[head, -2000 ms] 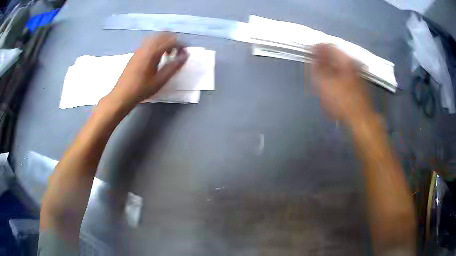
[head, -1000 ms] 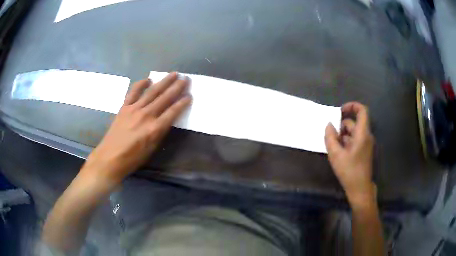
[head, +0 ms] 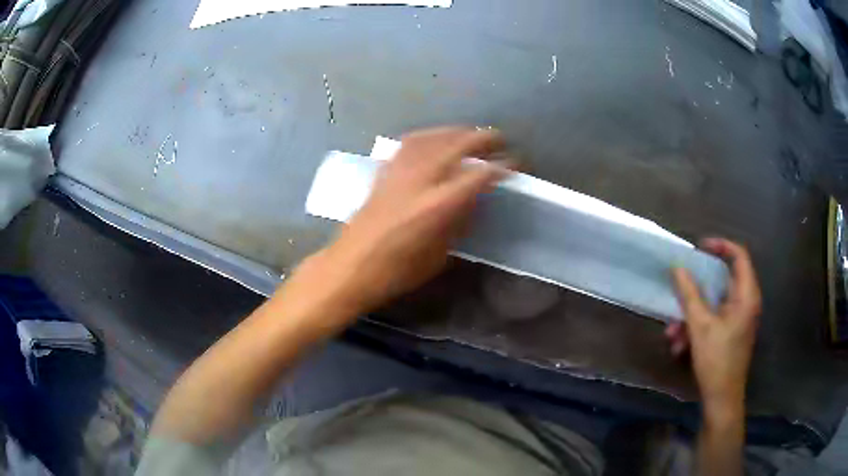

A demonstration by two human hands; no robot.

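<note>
The grey-blue pressing template [head: 576, 244] lies on top of a white cut piece [head: 595, 206], whose white borders show along its far and near edges. The template's left end sticks out past the white piece. My left hand [head: 428, 200] is over the left half of the template, blurred, fingers spread and pointing right. My right hand [head: 721, 302] holds the right end of the template and the piece, thumb on top and fingers around the end.
A pile of white pieces [head: 316, 7] is cut off at the far edge. Stacked white pieces [head: 721, 17] and dark scissors [head: 801, 74] are at far right. The iron's yellow rim [head: 834, 270] shows at the right edge. Thread scraps dot the grey cloth [head: 251, 112].
The template, which lay at the left, now covers the white piece. My left hand has moved right, and my right hand is lower and further right in the view.
</note>
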